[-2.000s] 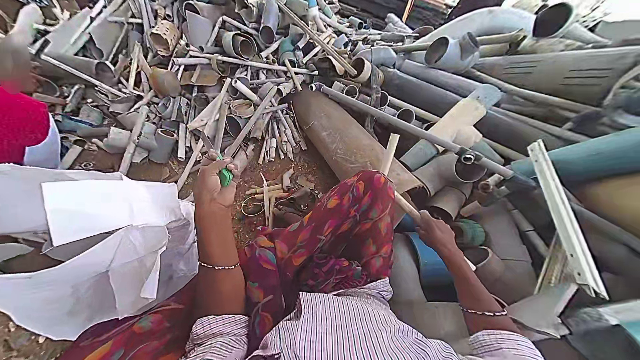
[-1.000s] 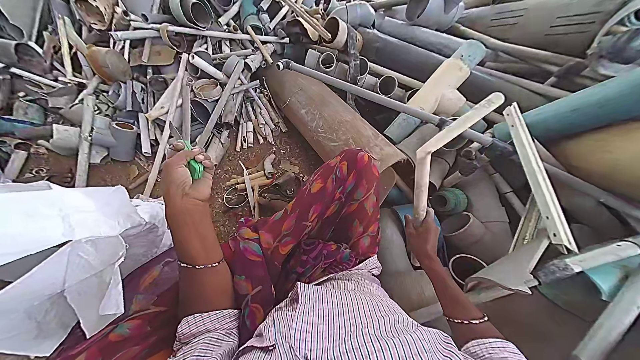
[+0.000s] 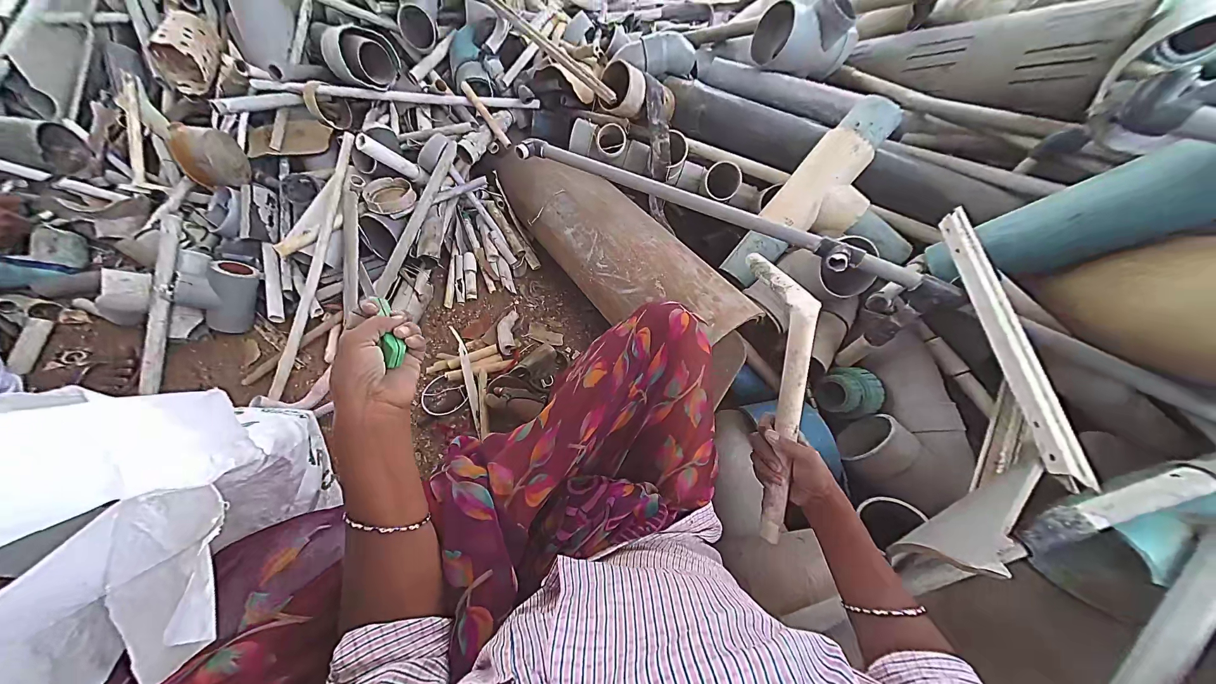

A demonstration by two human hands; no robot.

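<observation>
My left hand (image 3: 375, 356) is raised left of my knee, closed around a small green-handled object (image 3: 390, 334) whose exact kind I cannot tell. On the right, my right hand (image 3: 790, 465) grips a pale, dirty plastic pipe with a bent upper end (image 3: 796, 370). That pipe stands roughly upright beside my knee, its bend above my fingers and its lower end below them. Behind the knee lies a wide, brownish split pipe (image 3: 617, 237). Short thin pipe pieces (image 3: 470, 261) are heaped between it and my left hand.
White sheeting (image 3: 123, 475) lies at lower left. Scrap pipes and fittings are piled ahead and to the right, with a long grey pipe (image 3: 684, 195) lying across them. A white slotted channel (image 3: 1016, 351) leans at the right, near a large blue-green pipe (image 3: 1092, 199).
The bent pipe in my right hand, tilted leftward two seconds ago, now stands nearly upright with its bend at the top. My left hand still holds the green-handled object.
</observation>
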